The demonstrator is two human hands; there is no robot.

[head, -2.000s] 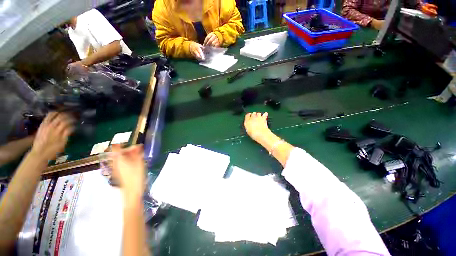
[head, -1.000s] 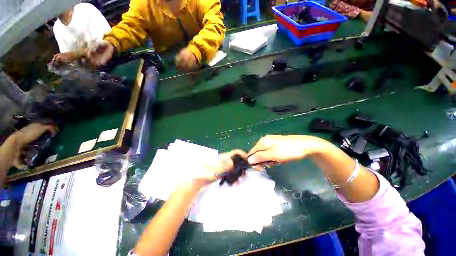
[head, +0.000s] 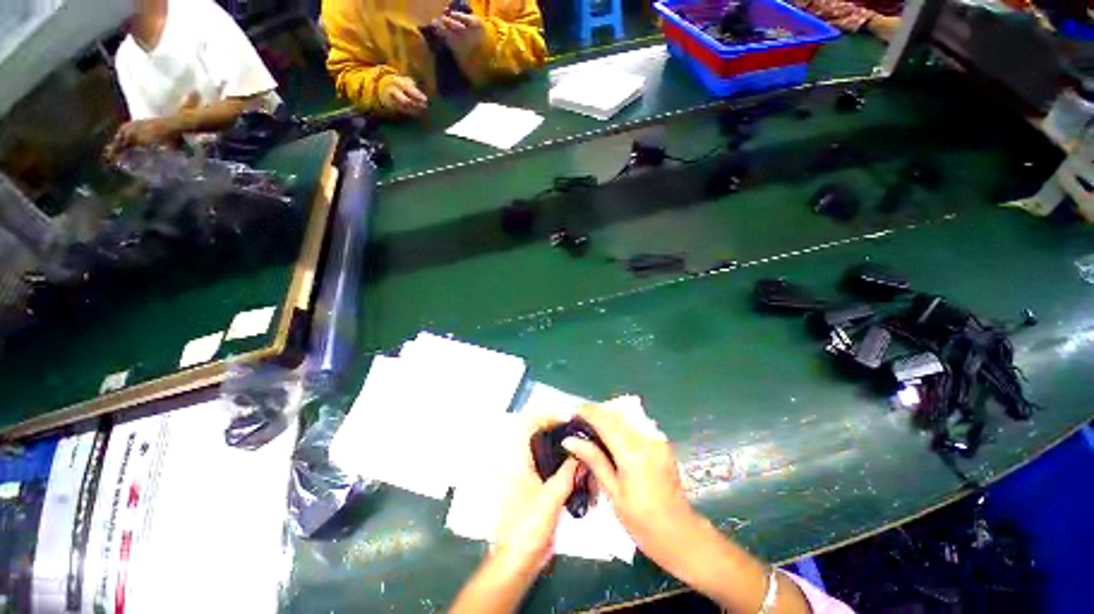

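My left hand [head: 528, 498] and my right hand [head: 633, 470] are together over the white stack of plastic bags [head: 474, 518]. Both hold a black power adapter [head: 554, 446] with its cord bunched against it. The thumbs and fingers hide part of it. Another overlapping white stack [head: 434, 410] lies just to the left. At the right, a loose pile of black adapters and cords [head: 948, 360] lies on the green bench.
A wood-edged tray [head: 180, 386] with white slips and a shiny roll [head: 346, 264] are at the left. Bagged units lie on a printed carton [head: 204, 516]. Adapters lie on the conveyor [head: 444, 246]. Blue and red baskets [head: 750, 60] and two people are across the line.
My right hand came back from the conveyor edge, and both hands now hold an adapter nearer the bench front. Another person's hand at the left tray has gone from view.
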